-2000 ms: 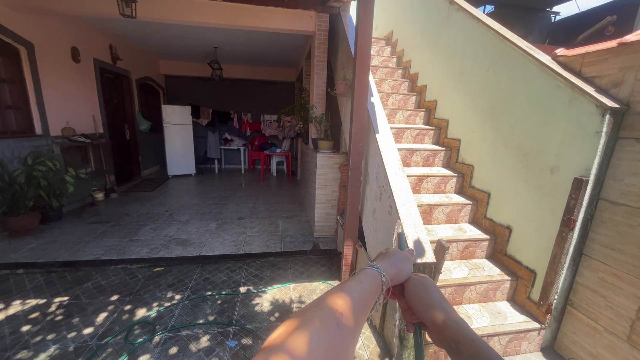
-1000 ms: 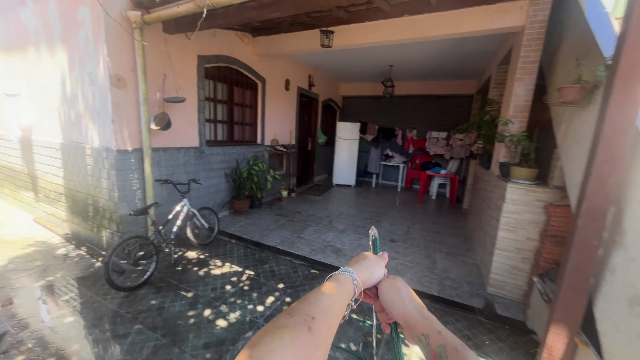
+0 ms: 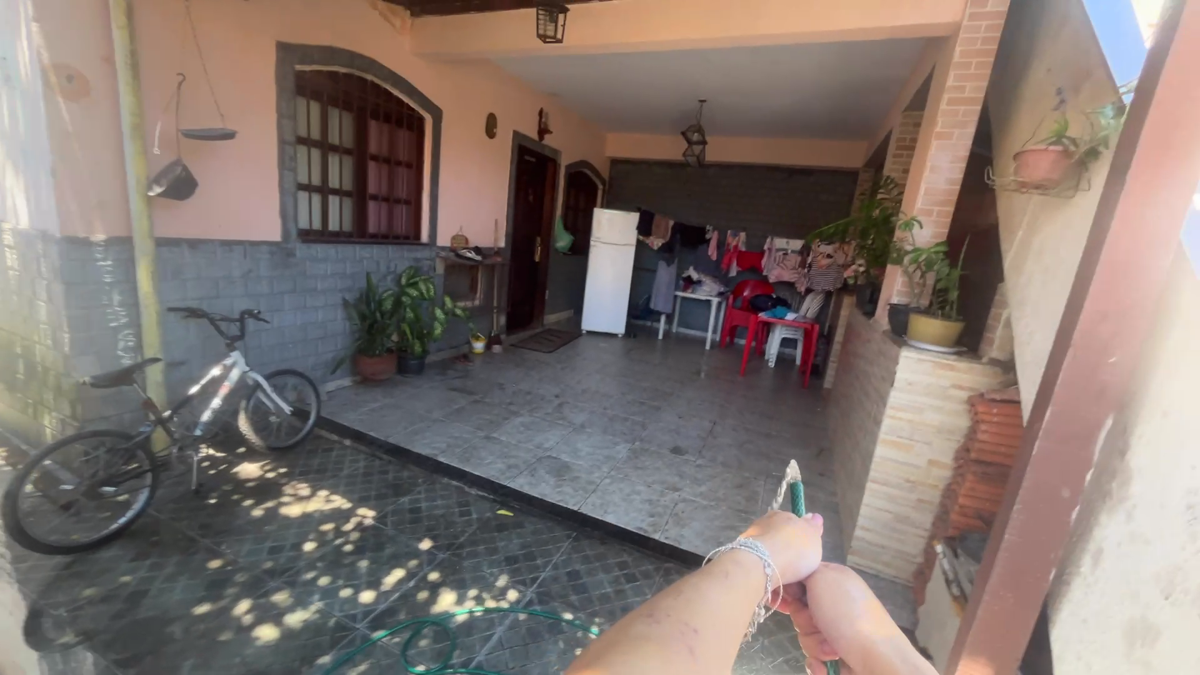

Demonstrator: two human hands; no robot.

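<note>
My left hand (image 3: 789, 544), with a silver bracelet at its wrist, is closed around the upper end of a green garden hose (image 3: 797, 497). Water seems to come out at the hose's tip, close above that fist. Just below and touching it, my right hand (image 3: 817, 609) grips a lower part of the same hose, its fingers partly hidden by the wrists. More of the hose lies in loops on the dark patterned paving at the bottom of the head view.
A bicycle (image 3: 211, 403) stands at left on the paving. A low step edge (image 3: 506, 497) borders the tiled porch. Farther back are potted plants (image 3: 375, 361), a white refrigerator (image 3: 609, 272) and a red table (image 3: 789, 323). At right are stacked roof tiles (image 3: 989, 459) and a brown post (image 3: 1078, 328).
The view has swung far left, from the staircase to the porch and bicycle. Both hands have kept hold of the hose.
</note>
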